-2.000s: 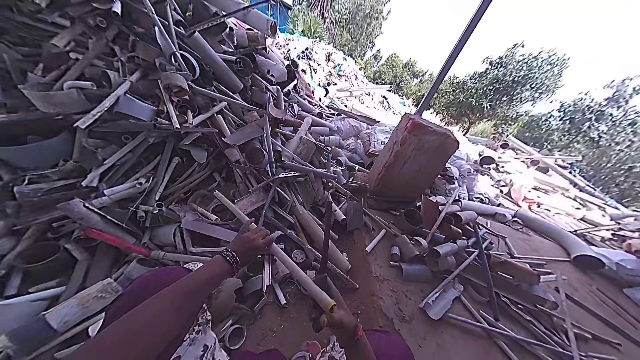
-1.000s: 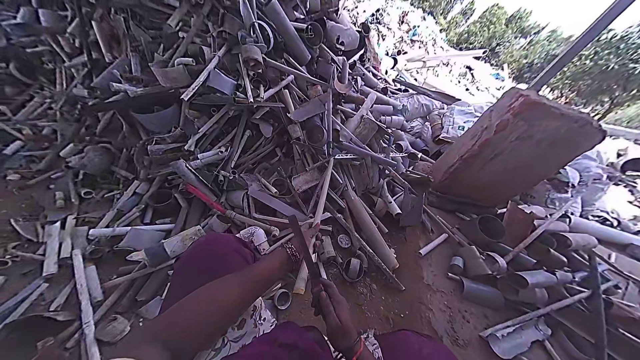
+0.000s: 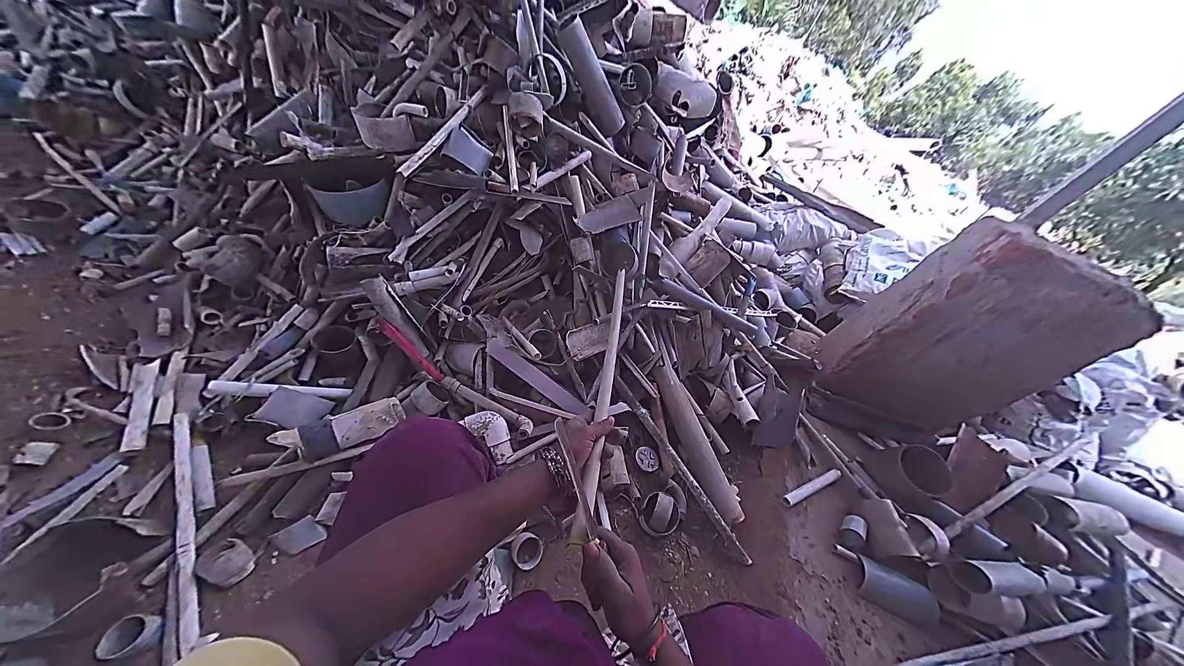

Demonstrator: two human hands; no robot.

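My left hand (image 3: 585, 444), with a beaded bracelet at its wrist, grips a long, thin pale pipe (image 3: 610, 356) near its lower part. The pipe slants up and away from me towards the heap. Below it, close to my knees, my right hand (image 3: 618, 581) has its fingers closed around something at the pipe's near end; a narrow flat blade-like piece (image 3: 575, 467) runs up from there beside the pipe and my left hand. Whether the right hand holds the blade-like piece, the pipe end or both is not clear.
A large heap of scrap pipes (image 3: 518, 231) rises in front. A red-ended pipe (image 3: 407, 349) lies left of my hands. A big stone-like slab (image 3: 990, 324) with a metal bar (image 3: 1105, 162) leans at the right, above more cut pipes (image 3: 897, 587). Brown soil (image 3: 768, 555) shows between.
Two seconds ago my hands held a thicker pale pipe; now a thinner one is in my left hand. The view has turned left.
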